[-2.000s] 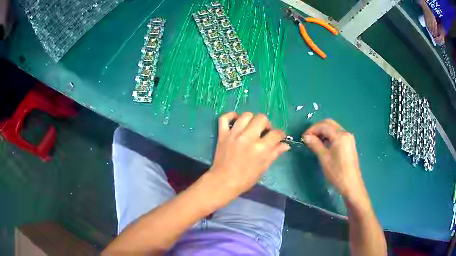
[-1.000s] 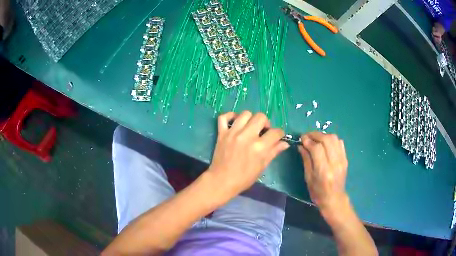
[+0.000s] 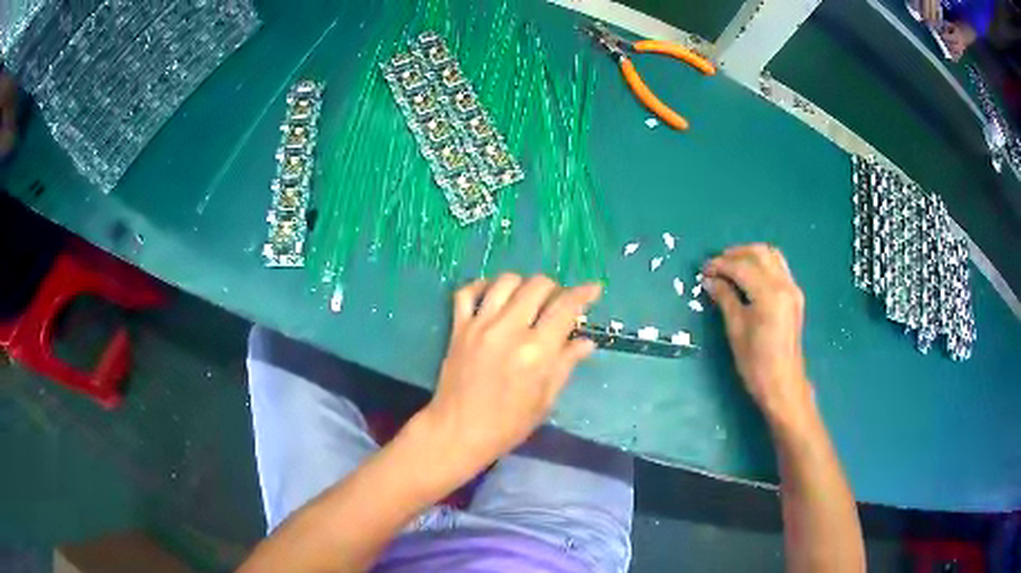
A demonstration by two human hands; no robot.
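Note:
My left hand [image 3: 506, 349] holds a circuit board strip [image 3: 640, 341] by its left part, edge-on over the bench. Several small white parts stand along the strip's upper edge. My right hand [image 3: 761, 308] is off the strip, thumb and finger close together beside the loose white parts [image 3: 678, 287]. Whether a white part is between those fingertips is too small to tell. The left end of the strip is hidden by my left hand.
Flat board strips [image 3: 453, 129] and another strip [image 3: 293, 174] lie around green strands [image 3: 571, 168]. Orange-handled cutters [image 3: 655, 90] lie at the far edge. Stacked strips [image 3: 912, 257] are at right, a large board stack [image 3: 134, 90] at far left. A red stool [image 3: 73, 325] stands left.
My right hand has left the strip and moved right to the loose white parts, uncovering the strip's right end. More loose white parts show than at first. The view has shifted slightly.

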